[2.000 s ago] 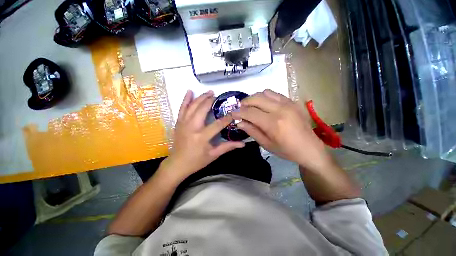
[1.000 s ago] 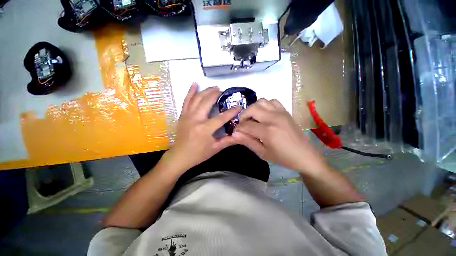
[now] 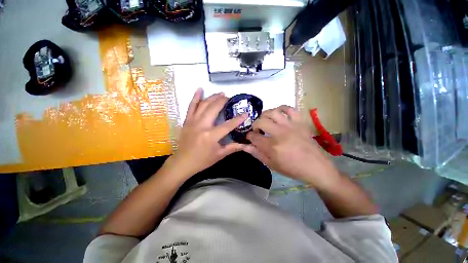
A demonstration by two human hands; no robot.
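A black rounded housing [image 3: 229,104] sits on the white sheet in front of me, at the near edge of the bench. A bright circuit board [image 3: 243,110] lies inside it. My left hand [image 3: 204,134] holds the housing from the left, with its index finger on the board and its thumb at the near side. My right hand [image 3: 279,137] is at the housing's right and near side, fingertips bent together by the board's lower right. Whether it pinches a wire or other small part is hidden. The near part of the housing is partly covered by my fingers.
A white-grey screw feeder [image 3: 246,51] stands just beyond my hands. A red-handled tool [image 3: 326,138] lies at the right table edge. Plastic trays [image 3: 395,97] stand far right. A black unit [image 3: 46,68] lies left, with several more at the top left. White tissue [image 3: 328,38] lies beside the feeder.
My right fingers have moved from over the board to the housing's near right side, uncovering more of the board. My left hand still holds the housing. The camera view has shifted slightly.
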